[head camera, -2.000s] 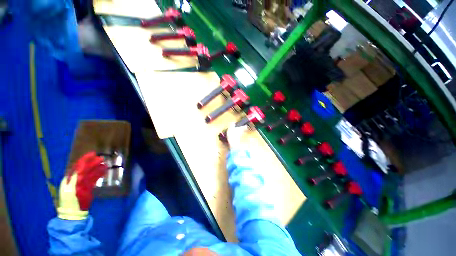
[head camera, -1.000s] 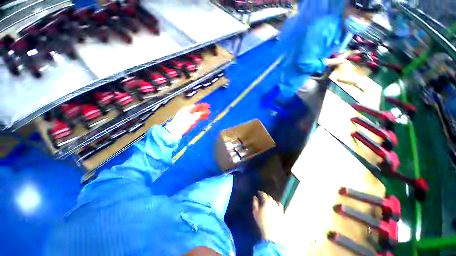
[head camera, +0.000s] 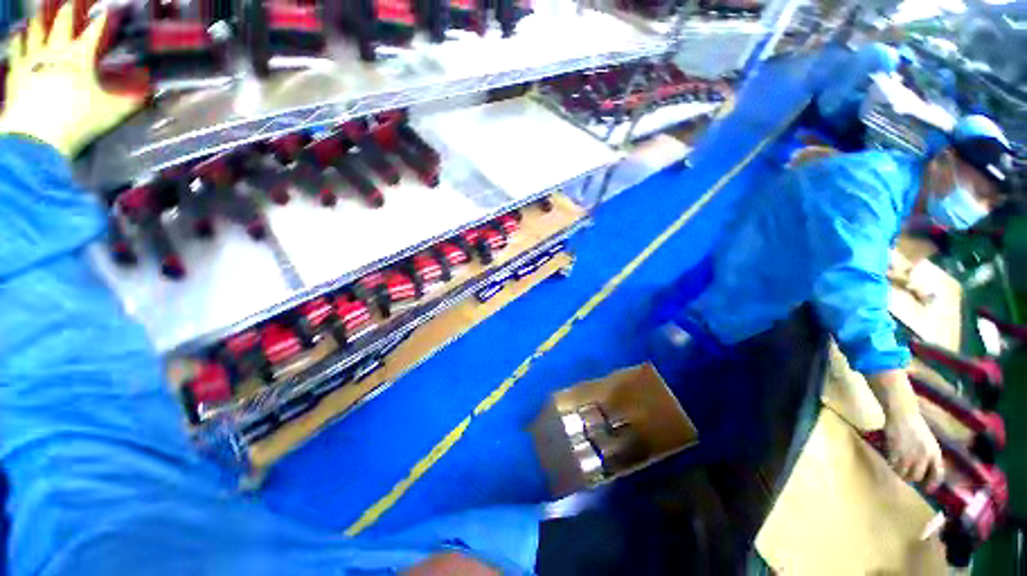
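Observation:
My left hand (head camera: 59, 81), in a pale glove with red at its edges, is raised at the top left corner in front of the upper rack shelf. Its fingers look spread, beside red-and-black tool units (head camera: 180, 43) in a row there. I see nothing gripped, but the palm side is hidden. My right hand is out of the picture. More dark-handled units (head camera: 327, 158) lie on the white shelf below, and red-headed ones (head camera: 353, 315) on the tan lower shelf.
An open cardboard box (head camera: 659, 411) with silver cylinders stands on the blue floor (head camera: 512, 433). At right, another person in blue (head camera: 833, 231) leans over the bench board (head camera: 845, 495), a hand on red-headed tools (head camera: 978, 495).
The view has swung left from the bench to the racks. My left hand has risen from above the box, past the lower shelf, to the upper shelf. My right hand has left the picture.

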